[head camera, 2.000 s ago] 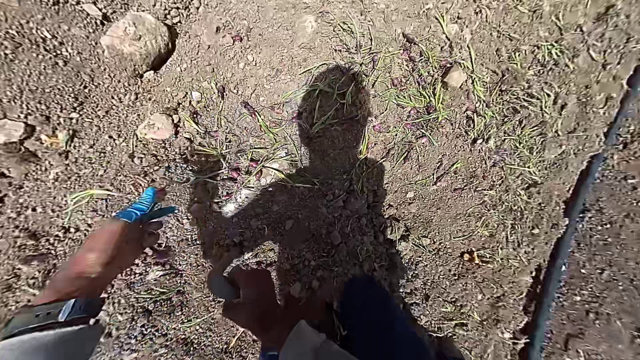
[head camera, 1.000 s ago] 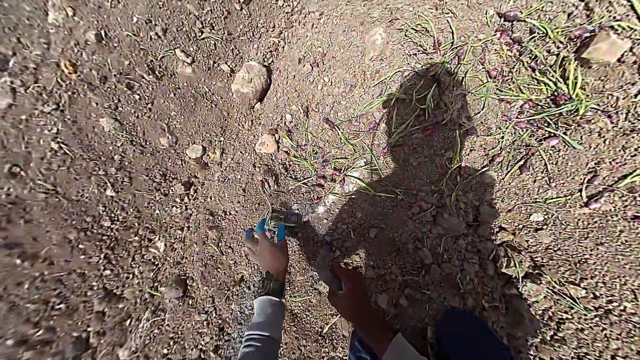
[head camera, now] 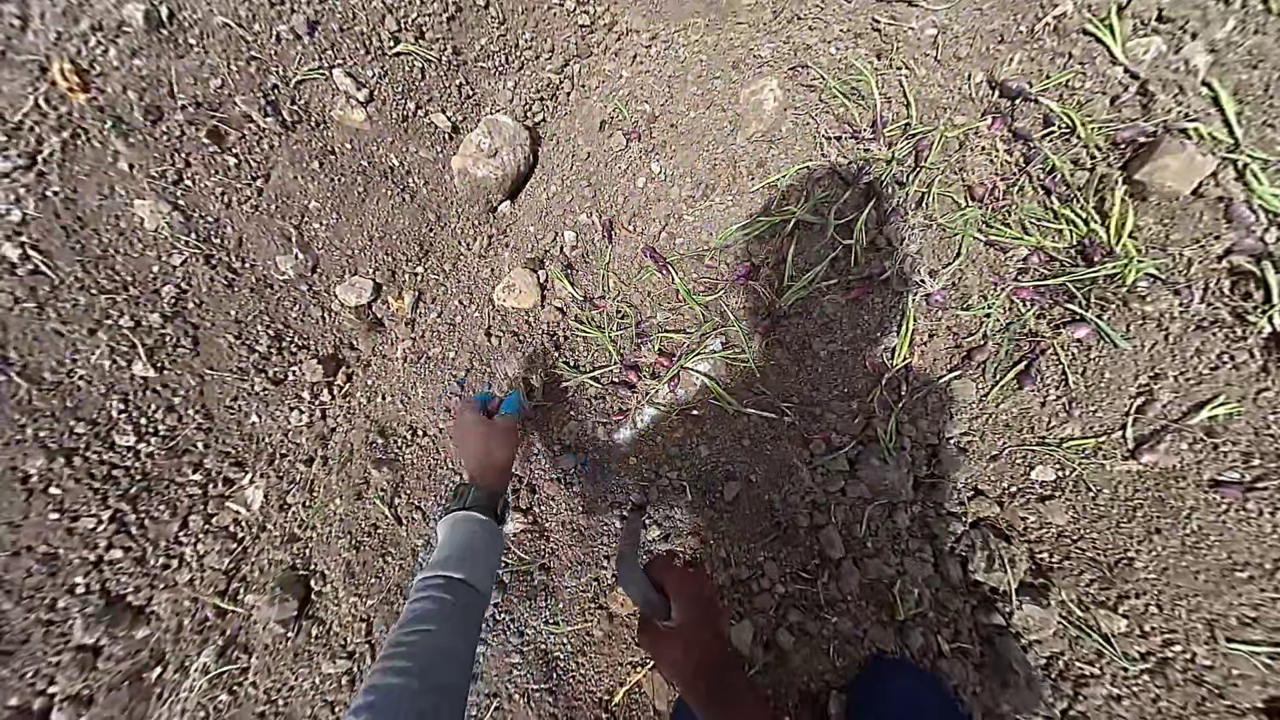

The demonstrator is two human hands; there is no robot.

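My left hand (head camera: 487,437), with blue coverings on its fingertips and a watch at the wrist, is low over the soil left of centre. Whether its fingers hold anything is too blurred to tell. My right hand (head camera: 685,615), in shadow at the bottom centre, is closed on the handle of a small curved metal hand tool (head camera: 634,565), its tip pointing up at the soil. Ahead of both hands lie small red onions with green leaves (head camera: 665,365), loose on the ground. A larger scatter of such onion plants (head camera: 1080,240) lies at the upper right.
A large stone (head camera: 493,160) and a smaller stone (head camera: 518,289) lie ahead of my left hand. Another stone (head camera: 1172,167) rests among the plants at the right. My shadow covers the soil right of centre. Dark blue clothing (head camera: 900,690) shows at the bottom edge.
The view has shifted left over the ground. Two seconds ago my left hand was farther left of the tool; now it is nearer. The tool remains in my right hand.
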